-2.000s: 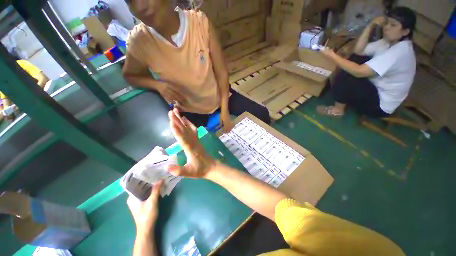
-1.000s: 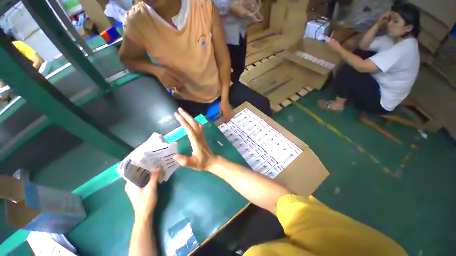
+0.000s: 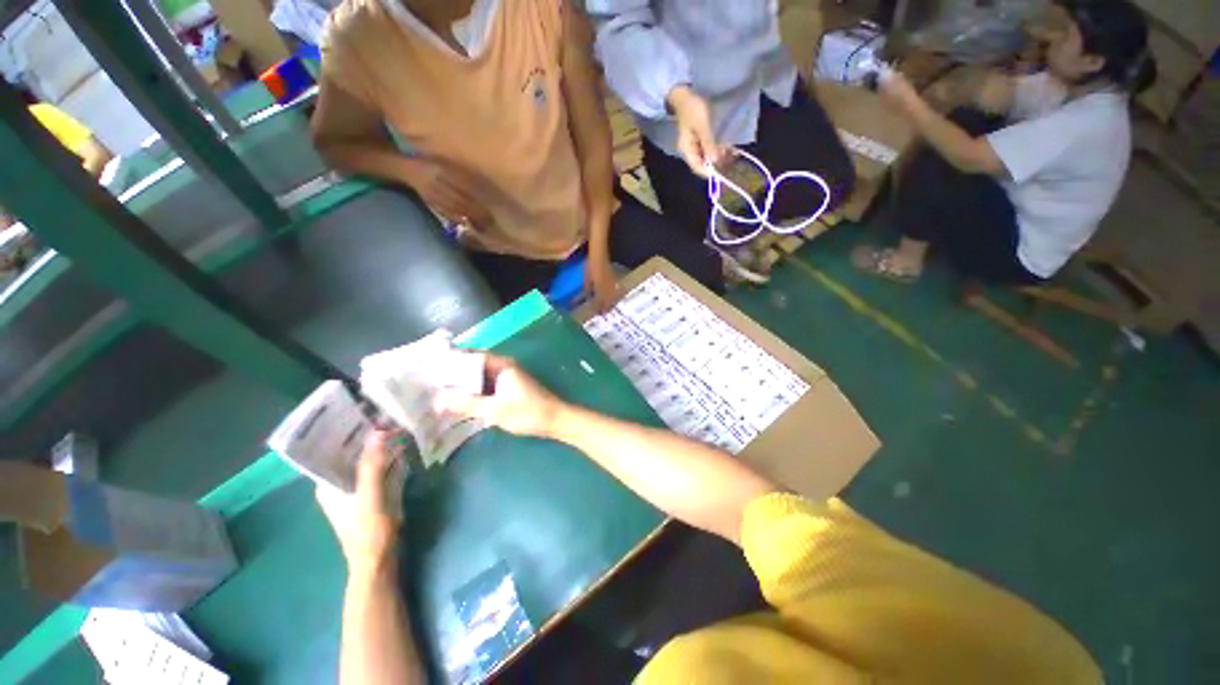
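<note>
My left hand (image 3: 359, 506) is shut on a bundle of white printed leaflets (image 3: 321, 435) over the green-topped bench. My right hand (image 3: 519, 400) is shut on a second, fanned bunch of white leaflets (image 3: 418, 384), just right of the first. The two bunches are side by side, their near edges close together; I cannot tell if they touch. A looser pile of white leaflets (image 3: 145, 652) lies at the bench's lower left.
An open small carton (image 3: 150, 546) stands at left. A shiny bluish patch (image 3: 491, 618) lies on the bench (image 3: 562, 495). A large carton (image 3: 816, 462) of labelled faces stands right. A person in orange sits opposite; another holds a white cord loop (image 3: 765, 214); one in white crouches.
My right hand has gone from open and raised to gripping part of the leaflets, now split into two bunches. A standing person with a white cord has come further into view behind the large carton.
</note>
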